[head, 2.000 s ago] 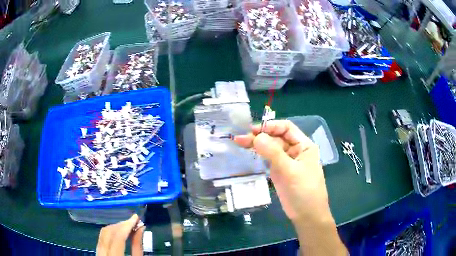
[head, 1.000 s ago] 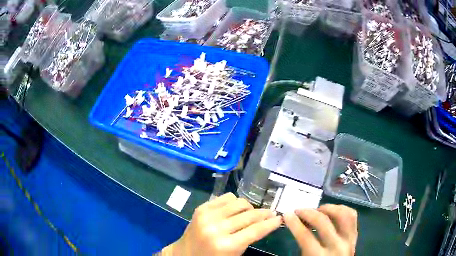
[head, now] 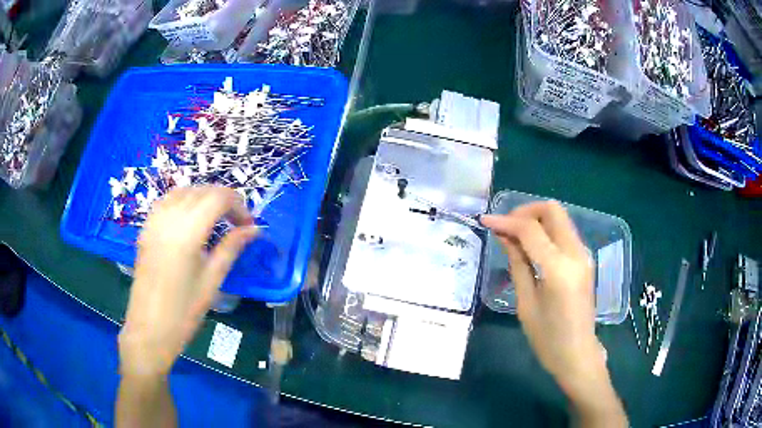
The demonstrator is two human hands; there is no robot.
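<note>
The silver-white bench fixture point(head: 418, 242) stands in front of me, with dark slots and holes in its flat top. My right hand point(head: 547, 272) pinches one end of a thin wired part point(head: 455, 216) at the fixture's right edge; the part lies across the top toward the slots. The blue tray point(head: 288, 287), heaped with wired parts point(head: 242, 146) with white end blocks, is left of the fixture. My left hand point(head: 180, 259) is over the tray's front, thumb and forefinger close together at the parts; whether they grip one is unclear.
The clear working box point(head: 614, 251) is right of the fixture, partly behind my right hand. A small loose pile of parts point(head: 648, 313), a pale strip point(head: 671, 318) and a dark pointed tool point(head: 708, 255) lie further right. Stacked clear boxes point(head: 576, 90) stand behind. A paper tag point(head: 224, 344) lies near the bench edge.
Both hands have left the fixture's front end, where they were together. My left hand has moved left over the blue tray; my right hand has moved up to the fixture's right edge. The view has shifted.
</note>
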